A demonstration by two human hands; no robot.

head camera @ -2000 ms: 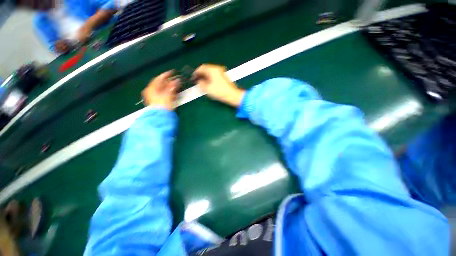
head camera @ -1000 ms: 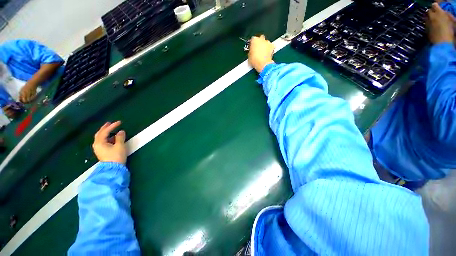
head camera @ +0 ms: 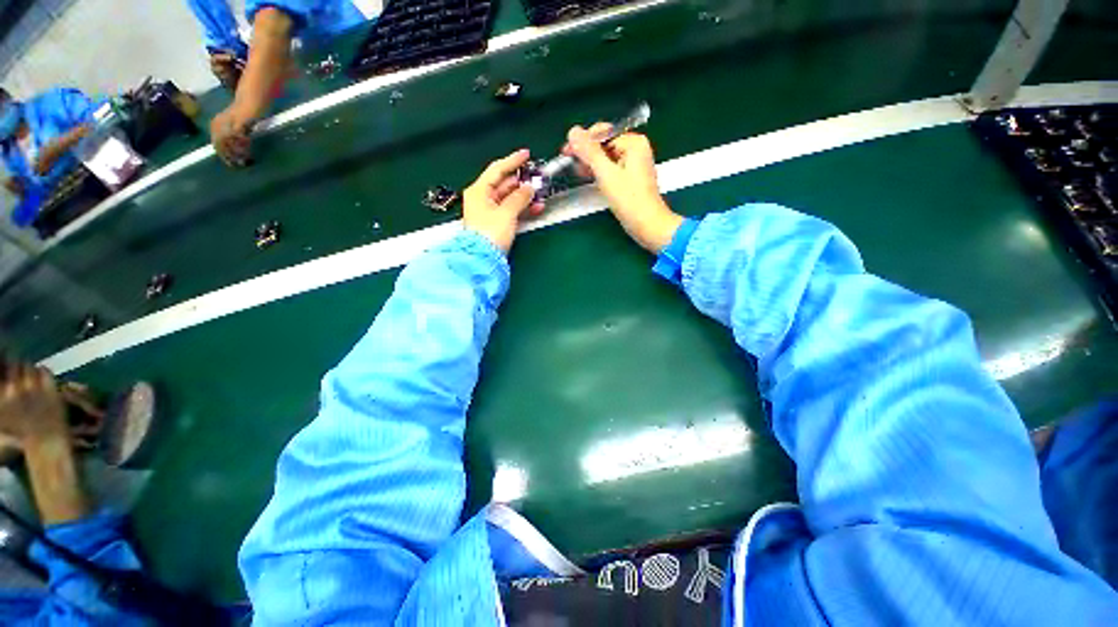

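Note:
My left hand (head camera: 495, 201) holds a small dark component (head camera: 532, 178) with shiny bits between its fingertips, above the white edge strip (head camera: 364, 260). My right hand (head camera: 623, 175) grips a slim tool (head camera: 628, 121) like a pen, its silver end pointing up to the right. The tool's lower end meets the component; the exact contact is too small to tell. A blue band (head camera: 676, 249) is at my right wrist. Another small component (head camera: 441, 197) lies on the green belt just left of my left hand.
More components (head camera: 267, 234) lie spaced along the belt. A filled black tray (head camera: 1064, 172) is at the right beside a metal post (head camera: 1016, 55). A neighbour's hands (head camera: 33, 410) and a round disc (head camera: 129, 424) are at the left. Across the belt, a person's arm (head camera: 261, 80) reaches over it.
My right hand has come back from near the post and now holds the slim tool. My left hand has moved up and right to meet it, now holding a component. The view has turned left.

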